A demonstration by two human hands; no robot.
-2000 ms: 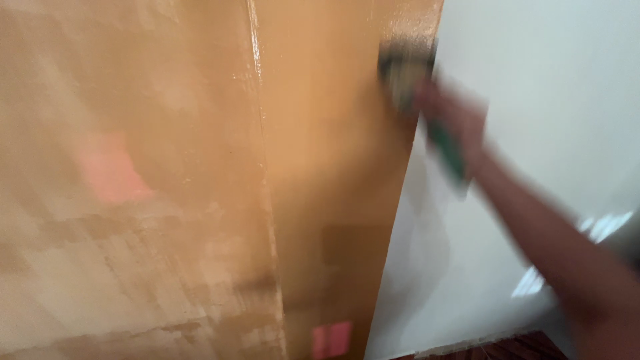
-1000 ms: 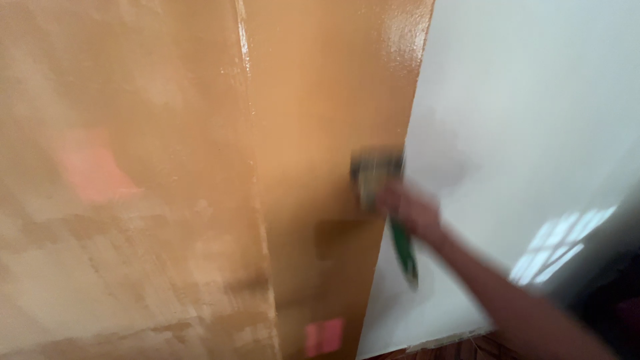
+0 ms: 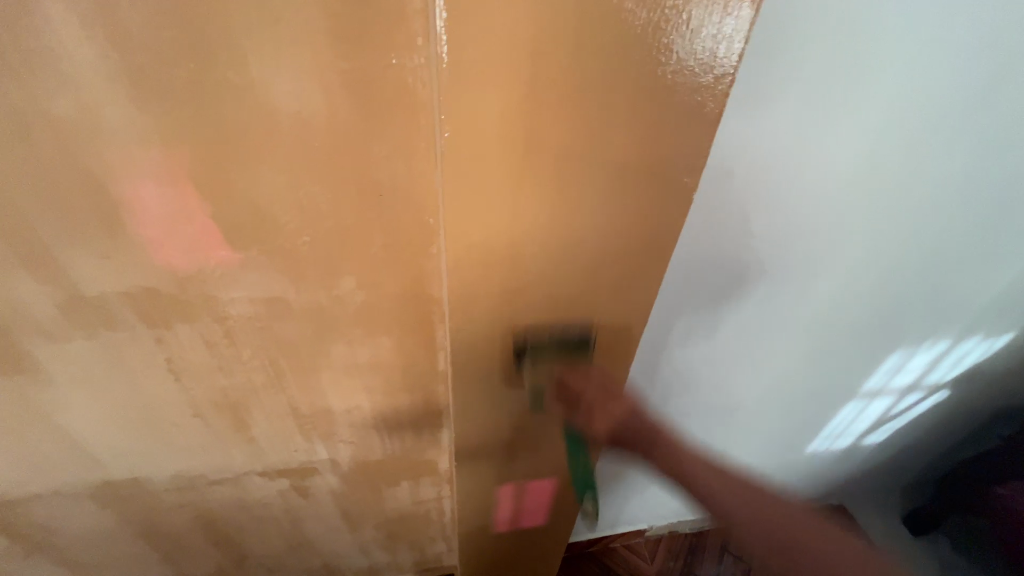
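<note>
My right hand [image 3: 600, 404] is shut on a wide paintbrush [image 3: 556, 352] with dark bristles and a green handle, blurred by motion. Its bristles are at the lower part of a narrow orange-tan wall section [image 3: 552, 208], whose upper right shines as if wet. A raised vertical edge [image 3: 440, 240] divides this section from a wider wall face [image 3: 240, 336] on the left with uneven, patchy tan colour. My left hand is out of view.
A pale, glossy wall [image 3: 800, 240] adjoins on the right, with window light reflected on it. Patterned wooden flooring [image 3: 648, 556] shows at the bottom. Pinkish patches [image 3: 524, 504] lie on the orange surfaces. Something dark [image 3: 968, 480] is at the lower right.
My right hand has carried the brush down the narrow orange section, from near its top right edge to its lower part. It has stayed shut on the brush.
</note>
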